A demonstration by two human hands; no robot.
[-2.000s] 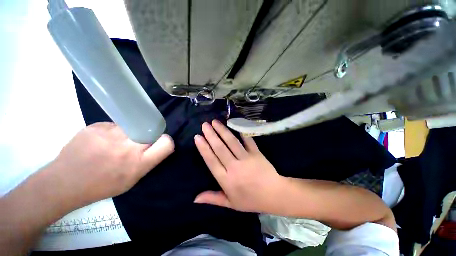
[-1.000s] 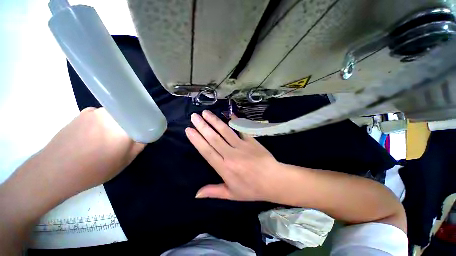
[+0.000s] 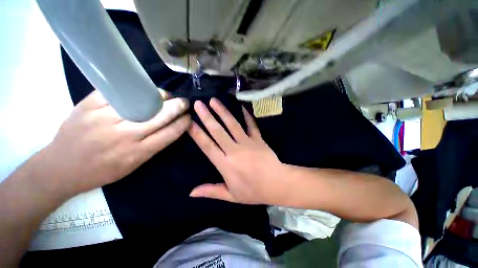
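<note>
A black fabric panel (image 3: 167, 209) lies spread over the table and under the cream sewing machine head (image 3: 220, 31). The presser foot and needle (image 3: 196, 78) are above the cloth, just beyond my fingertips. My right hand (image 3: 236, 157) lies flat on the cloth with its fingers spread, the fingertips near the foot. My left hand (image 3: 126, 136) rests on the cloth to the left, its fingertips close to my right fingers; the lamp hides part of it. A brass-coloured ridged block (image 3: 268, 106) shows right of the foot.
The grey-white lamp tube (image 3: 105, 63) hangs over my left hand. A printed ruler scale (image 3: 78, 221) runs along the table's front left. Crumpled white material (image 3: 304, 222) lies below my right forearm. A yellow piece (image 3: 433, 128) and dark cloth (image 3: 451, 167) are at the right.
My left fingers have come out from behind the lamp towards my right fingertips. My right hand has shifted slightly left. The view has tilted, and the brass-coloured block now shows.
</note>
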